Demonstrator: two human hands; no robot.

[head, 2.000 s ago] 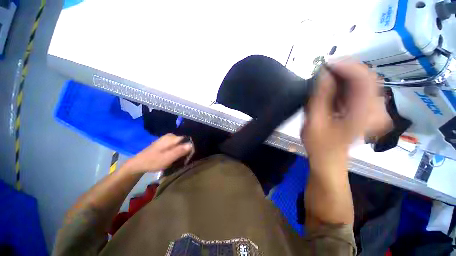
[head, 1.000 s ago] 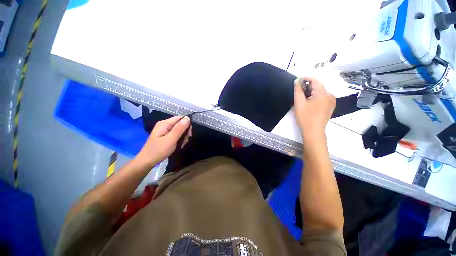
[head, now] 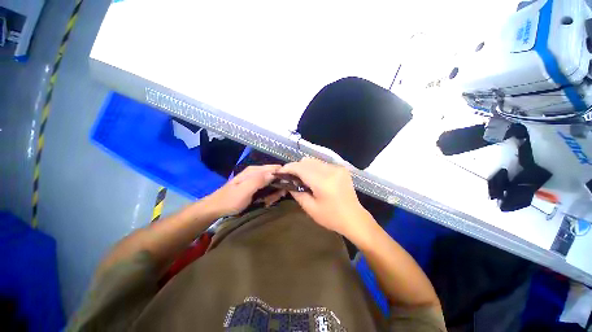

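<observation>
My left hand [head: 250, 187] and my right hand [head: 326, 193] meet over my lap, just below the table's front edge. Their fingers close on a small dark piece [head: 285, 183], mostly hidden by the fingers. Whether my right hand also holds snips cannot be told. A black curved fabric panel [head: 354, 120] lies flat on the white table, above my right hand. A thin dark thread end shows at the panel's left corner.
The white sewing machine [head: 522, 84] stands at the right, with a black strip [head: 464, 138] and joined black pieces [head: 519, 178] beneath it. An orange-red item [head: 547, 196] lies beside them. A ruler [head: 214, 123] runs along the table edge. A blue crate [head: 139, 146] sits below left.
My right hand has left the black panel and come down left to meet my left hand at my lap. The dark line stretched from my left hand is no longer visible. The view has shifted slightly.
</observation>
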